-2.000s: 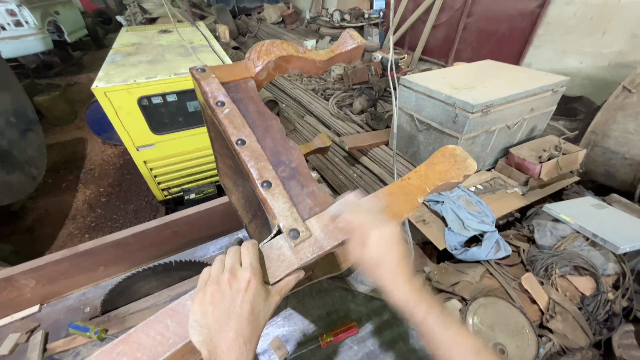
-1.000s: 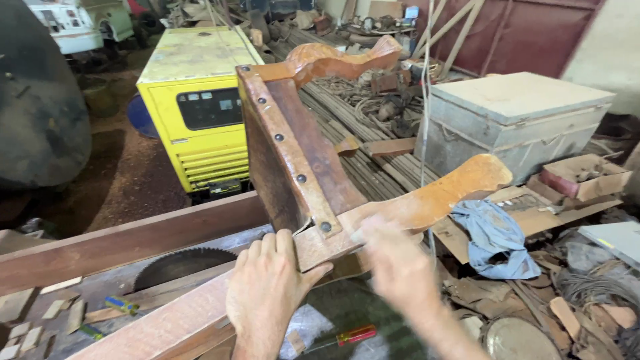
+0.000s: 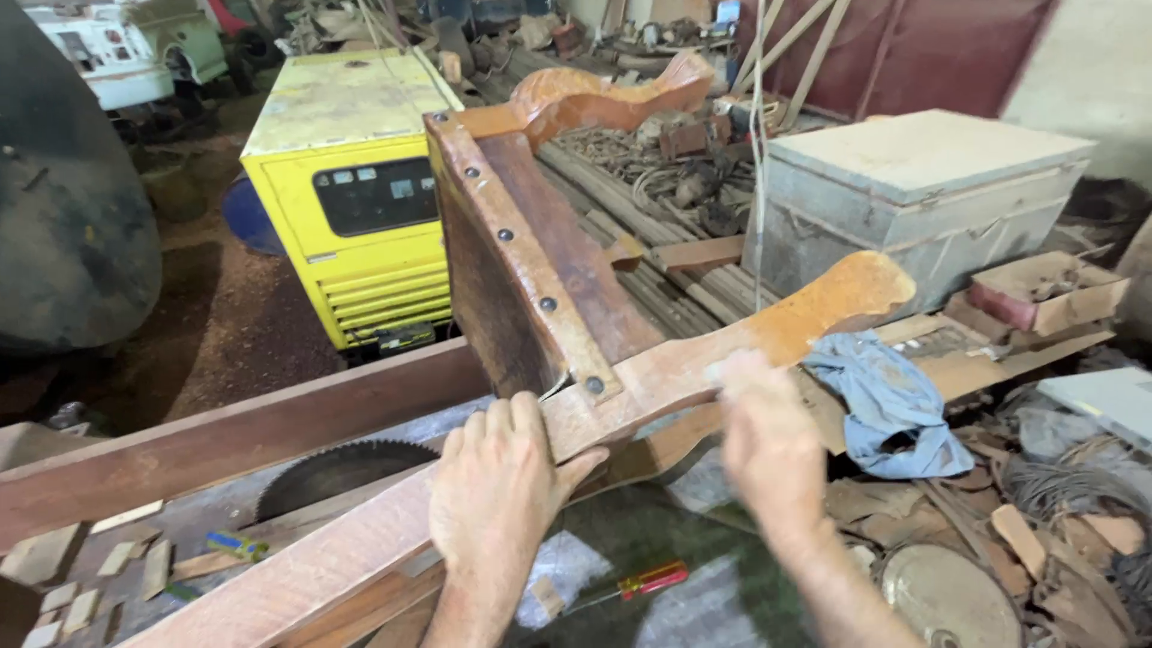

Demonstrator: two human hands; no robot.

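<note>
A wooden chair frame [image 3: 670, 373] lies tilted across the view, its long rail sanded pale and its curved end still orange with varnish. Dark round studs line a leather strip [image 3: 525, 270] on its seat or back panel. My left hand [image 3: 504, 490] grips the rail just below the lowest stud. On the pale stretch before the curved end is my right hand [image 3: 765, 432], blurred, with a small whitish thing at its fingertips that may be sandpaper. A screwdriver with a red and yellow handle [image 3: 652, 580] lies under the frame.
A toothed circular saw blade [image 3: 346, 472] stands up from the bench at left, near wood offcuts [image 3: 81, 607] and a blue-green screwdriver [image 3: 238, 545]. Beyond are a yellow machine cabinet [image 3: 382, 270] and a grey chest [image 3: 900, 207]. A blue cloth [image 3: 886, 400] hangs at right.
My left hand keeps its hold on the rail. The right hand stays at the pale stretch, blurred in each frame. The view has shifted somewhat.
</note>
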